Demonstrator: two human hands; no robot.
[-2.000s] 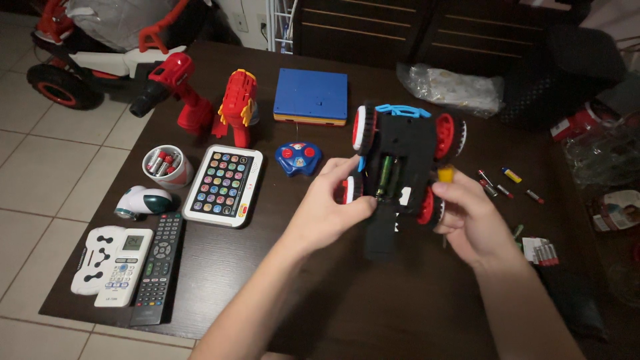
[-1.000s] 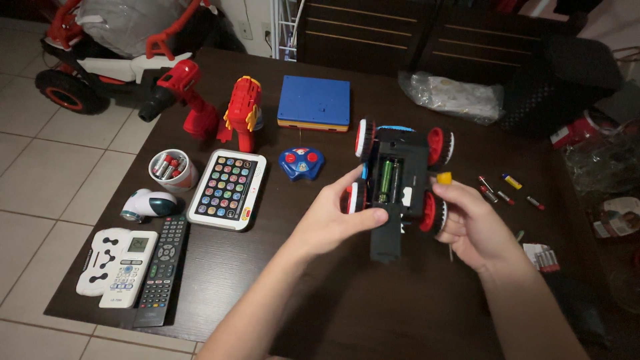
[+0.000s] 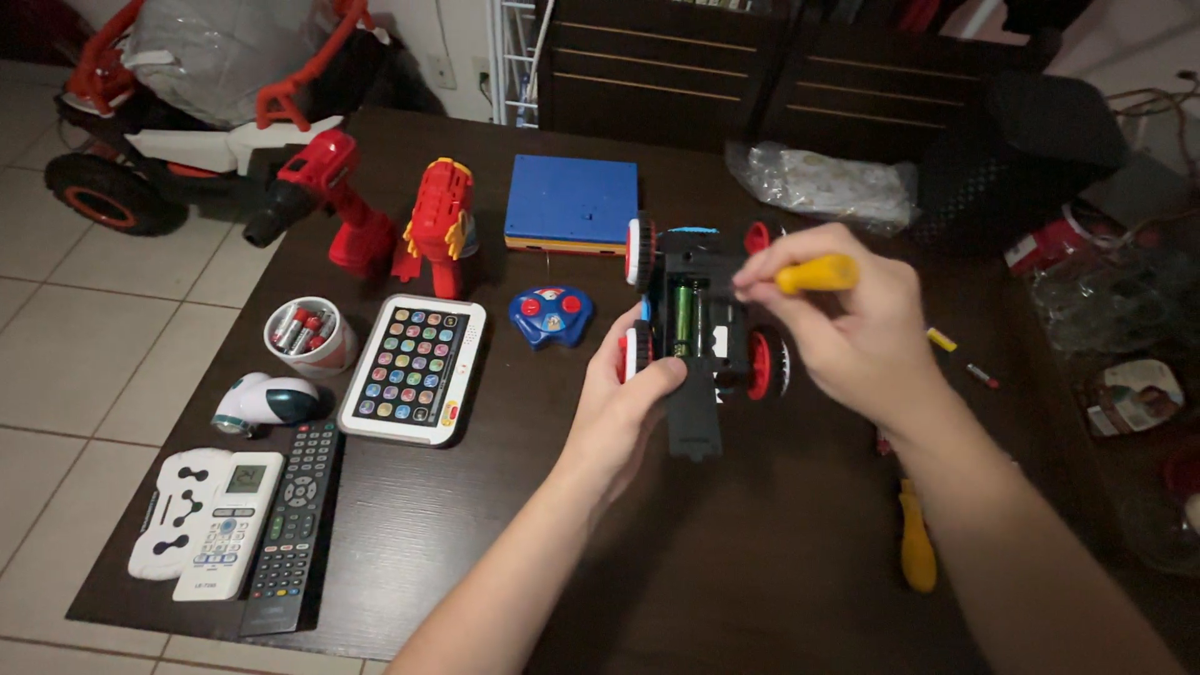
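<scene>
My left hand [image 3: 623, 403] holds the upside-down toy car [image 3: 698, 253] by its left side, with the thumb at the lower edge of its uncovered battery compartment. Green batteries [image 3: 683, 321] lie in that compartment, and a black flap [image 3: 695, 412] extends from its lower end. The wheels have red hubs. My right hand [image 3: 834, 309] is over the car's right side, gripping a screwdriver by its yellow handle [image 3: 817, 274]; the tool's tip is hidden. A second yellow-handled screwdriver [image 3: 918, 544] lies on the table to the right.
On the dark table [image 3: 431, 525] are a blue game controller [image 3: 550, 316], toy tablet [image 3: 412, 370], cup of batteries [image 3: 310, 336], remote controls [image 3: 293, 525], red toy drill [image 3: 347, 202] and blue box [image 3: 572, 202]. Loose batteries [image 3: 982, 376] lie right; a plastic-wrapped bundle [image 3: 820, 187] is behind.
My right hand has moved from the car's right edge up over its right side, with the yellow handle now raised. My left hand still holds the car. The second screwdriver has come into sight.
</scene>
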